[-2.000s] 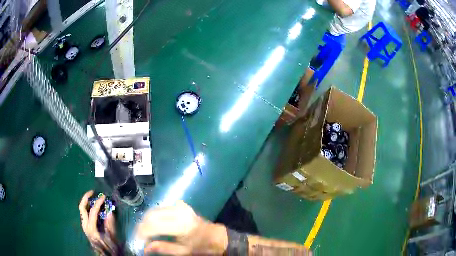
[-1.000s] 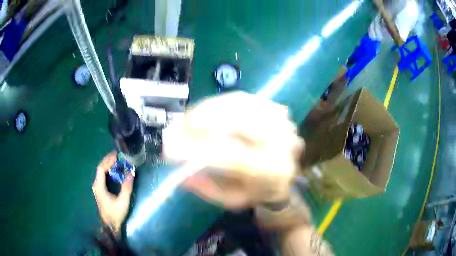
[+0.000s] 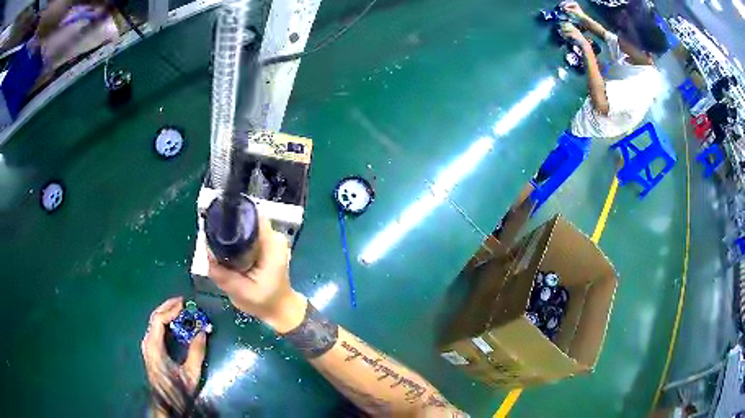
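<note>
My left hand (image 3: 173,363), low at the left, holds a small unit with a blue circuit board (image 3: 189,324) between thumb and fingers, board facing up. My right hand (image 3: 260,273) is wrapped around the black power screwdriver (image 3: 232,229), up and to the right of the unit. The screwdriver hangs from a pale coiled cord (image 3: 226,98). Its tip is hidden by my right hand. Behind it stands the white and grey screw feeder (image 3: 290,214) with a dark open top, partly covered by the screwdriver.
Round white-faced parts lie on the green worktop (image 3: 425,106), one (image 3: 354,195) beside a blue strip (image 3: 348,261). An open cardboard box (image 3: 523,359) of black parts stands at right. A person (image 3: 625,98) works at upper right near a blue stool (image 3: 645,159).
My right hand has moved from a blurred, empty position near the camera onto the screwdriver and grips it. The screwdriver is now above and farther from the unit. My left hand still holds the unit.
</note>
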